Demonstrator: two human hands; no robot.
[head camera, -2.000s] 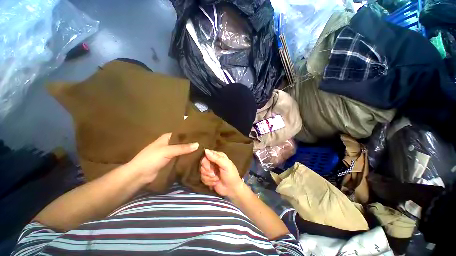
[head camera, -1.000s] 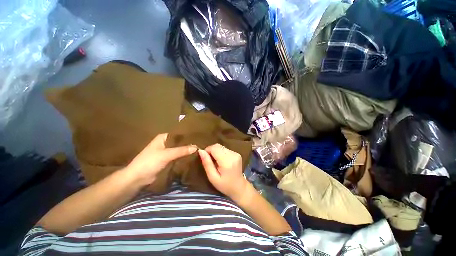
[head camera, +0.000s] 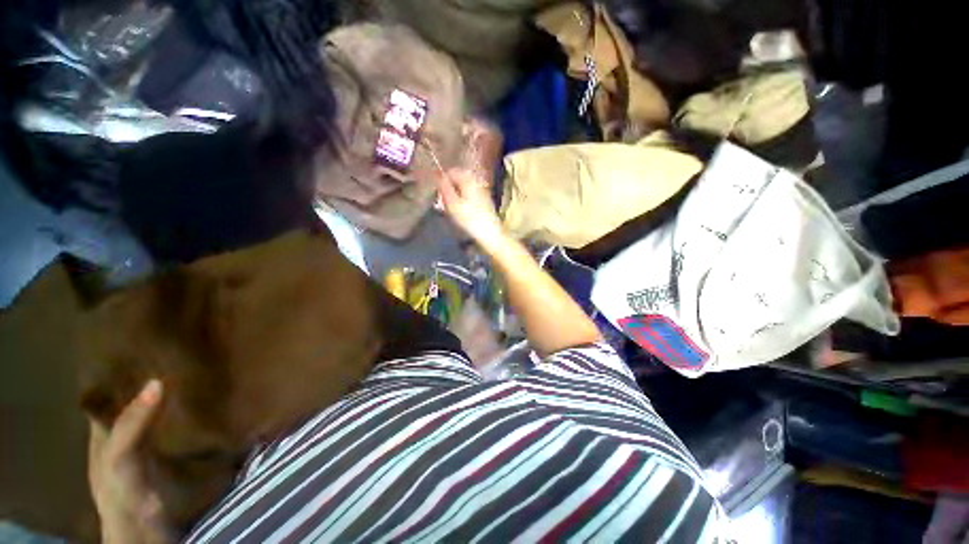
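Note:
The brown garment (head camera: 244, 329) lies bunched across my lap at the left. My left hand (head camera: 128, 457) is at its lower left edge, thumb on top of the cloth and the other fingers partly hidden. My right hand (head camera: 468, 202) is out to the right, away from the garment, fingertips pinched together. A thin pale needle-like sliver (head camera: 432, 157) sticks up from those fingertips, in front of beige cloth; any thread is too fine to make out. Small tools with yellow parts (head camera: 409, 289) lie below my right hand.
A small printed tag or phone (head camera: 402, 129) lies on beige cloth (head camera: 351, 85). A white printed bag (head camera: 733, 255) with a red-blue mark is at the right, beside a folded beige garment (head camera: 595, 189). Black plastic (head camera: 64, 159) is at the upper left.
The view has swung right. My right hand has left the garment and my left hand, and is extended right. My left hand has stayed at the cloth. Yellow tools and the white bag now show fully.

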